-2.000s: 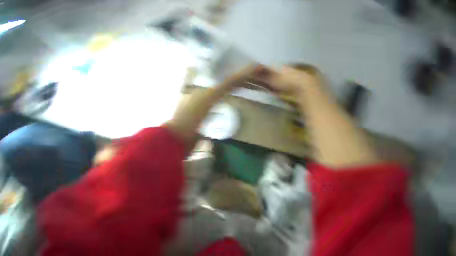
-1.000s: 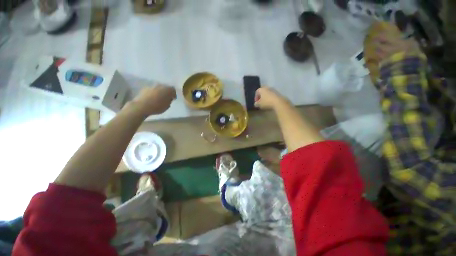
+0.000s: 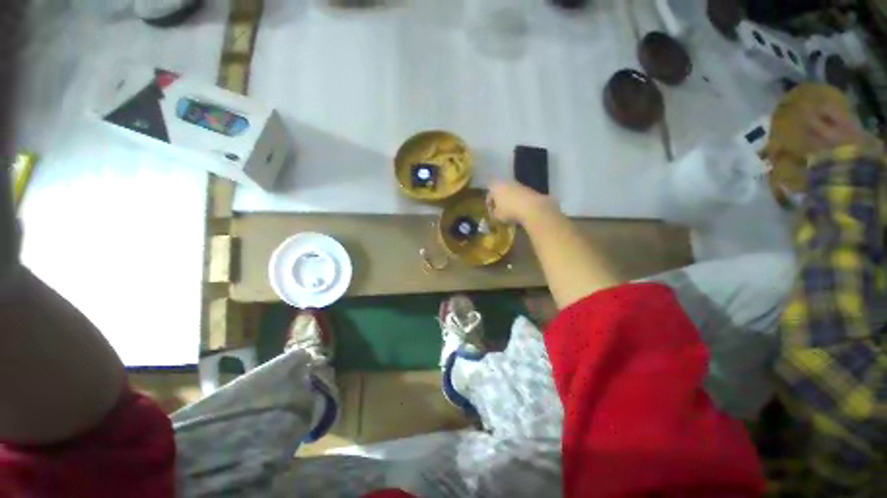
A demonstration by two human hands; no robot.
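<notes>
Two yellow-gold bowls stand next to each other at the near side of the table. The nearer bowl (image 3: 461, 251) sits on the brown board and has a dark part with a white spot inside. The farther bowl (image 3: 428, 148) holds a similar part. My right hand (image 3: 515, 201) is at the upper right rim of the nearer bowl, fingers bent together; whether it grips anything is too small to tell. My left forearm rises at the left edge, large and blurred; my left hand is out of the picture. A curled wire (image 3: 434, 261) lies beside the nearer bowl.
A white ringed disc (image 3: 311, 270) lies on the board's left part. A picture-printed carton (image 3: 199, 126) stands behind it. A black phone-like rectangle (image 3: 531, 168) lies right of the bowls. Dark brown bowls (image 3: 633, 99) are farther right. A person in a checked sleeve (image 3: 834, 243) holds a gold bowl.
My left hand has gone up and left out of the picture. My right hand has moved from the black rectangle to the nearer bowl's rim. The whole view has shifted.
</notes>
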